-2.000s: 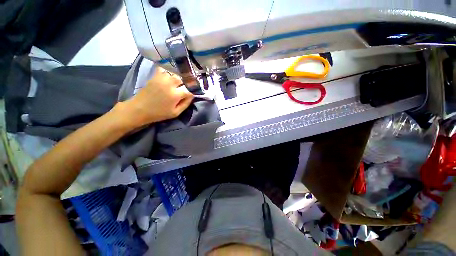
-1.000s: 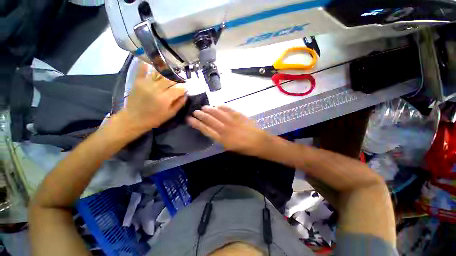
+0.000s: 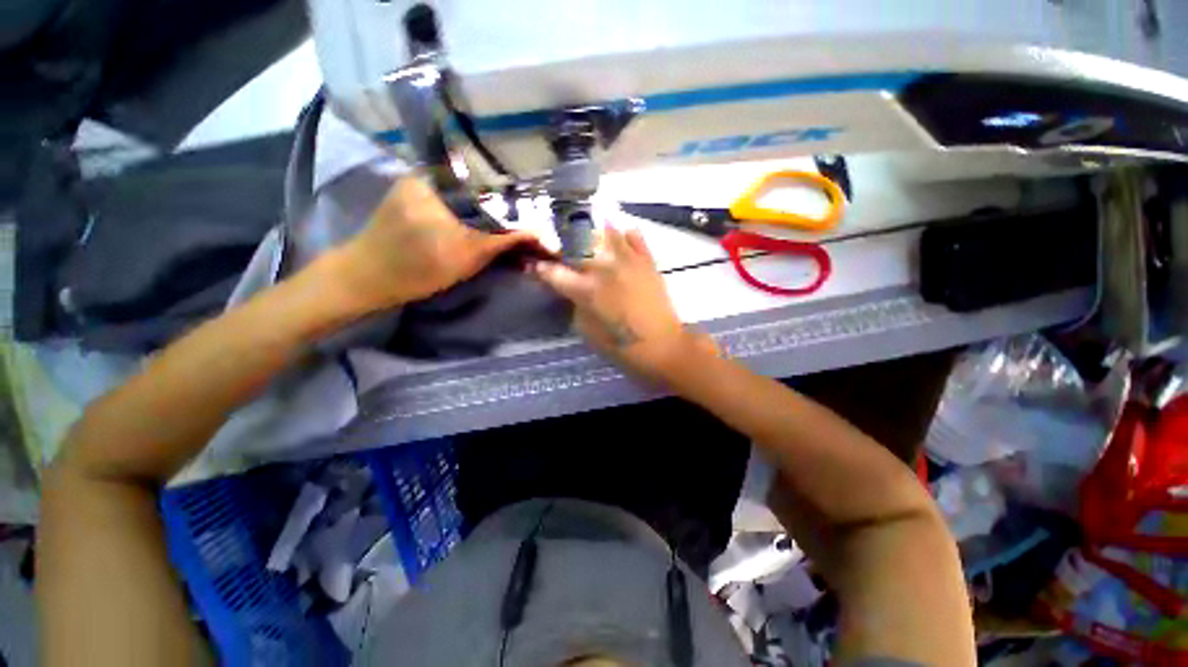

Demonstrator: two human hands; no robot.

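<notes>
Dark grey cloth (image 3: pixel 489 310) lies on the machine bed in front of the presser foot, with lighter grey cloth (image 3: pixel 341 196) beside it at the left. My left hand (image 3: pixel 414 245) holds the dark grey cloth close to the presser foot (image 3: pixel 502 209), fingertips pinched at its edge. My right hand (image 3: pixel 623 293) meets it from the right, its thumb and a finger pinching the same edge just below the needle area. The needle itself cannot be made out. The white sewing machine head (image 3: pixel 782 91) stands above both hands.
Scissors with yellow and red handles (image 3: pixel 779 263) lie on the bed right of my right hand. A black pad (image 3: pixel 1010 258) lies at the bed's right end. A blue basket (image 3: pixel 241 573) with cut pieces is below left. A box with plastic bags (image 3: pixel 1016 404) is at the right.
My right hand, out at the right two seconds ago, came onto the cloth and has moved up to the presser foot. The cloth's edge is now pinched between both hands. The camera view has shifted slightly.
</notes>
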